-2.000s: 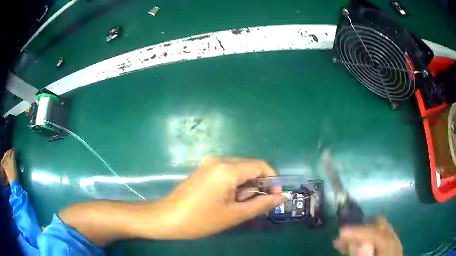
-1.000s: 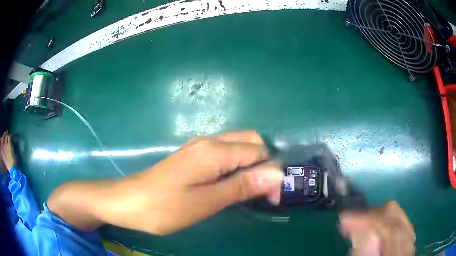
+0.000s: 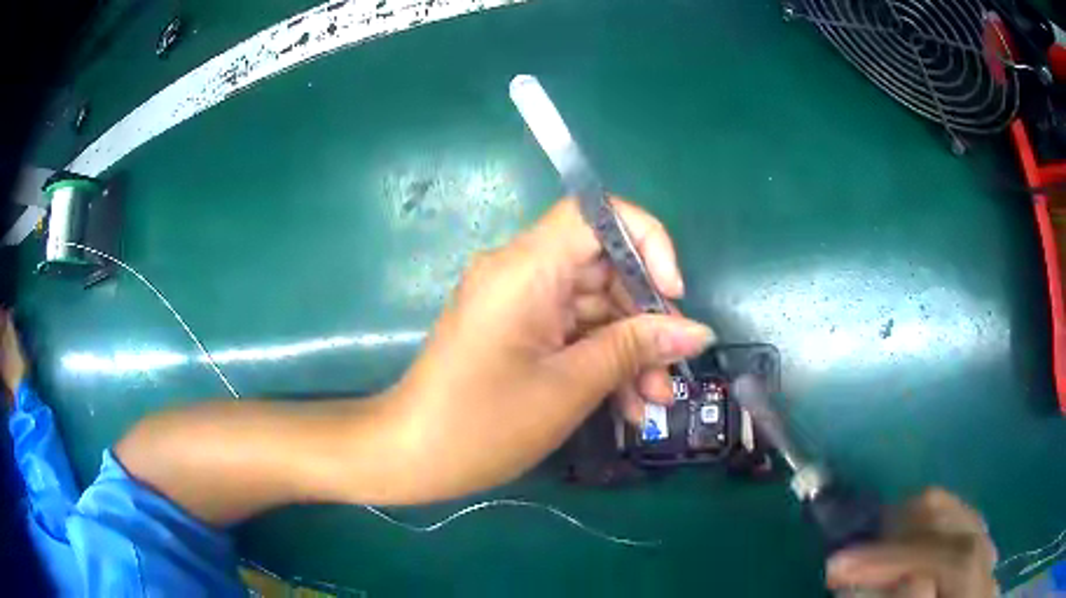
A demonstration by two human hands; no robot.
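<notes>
My left hand (image 3: 538,339) holds silver tweezers (image 3: 590,199) like a pen, rounded end up, tip down at the device housing (image 3: 701,432). The small black housing shows a circuit board with a white label and metal spots. It sits in a black jig (image 3: 599,446), partly hidden by my fingers. My right hand (image 3: 923,549), slightly blurred, holds a soldering iron (image 3: 807,477) with a black collar. Its barrel reaches over the right side of the jig; the tip is blurred. Solder wire (image 3: 514,503) lies loose on the bench below my left wrist.
A solder spool (image 3: 70,222) on a stand is at the left. A fan with a round wire grille (image 3: 923,47) and a red tray (image 3: 1044,234) are at the upper right. A white edge strip (image 3: 257,64) crosses the upper left. Another person's blue sleeve (image 3: 35,456) is at the left edge.
Tweezers now stand up out of my left hand, over the housing. The solder wire, between my left fingers two seconds ago, lies loose on the bench. The view has shifted, so the fan sits higher.
</notes>
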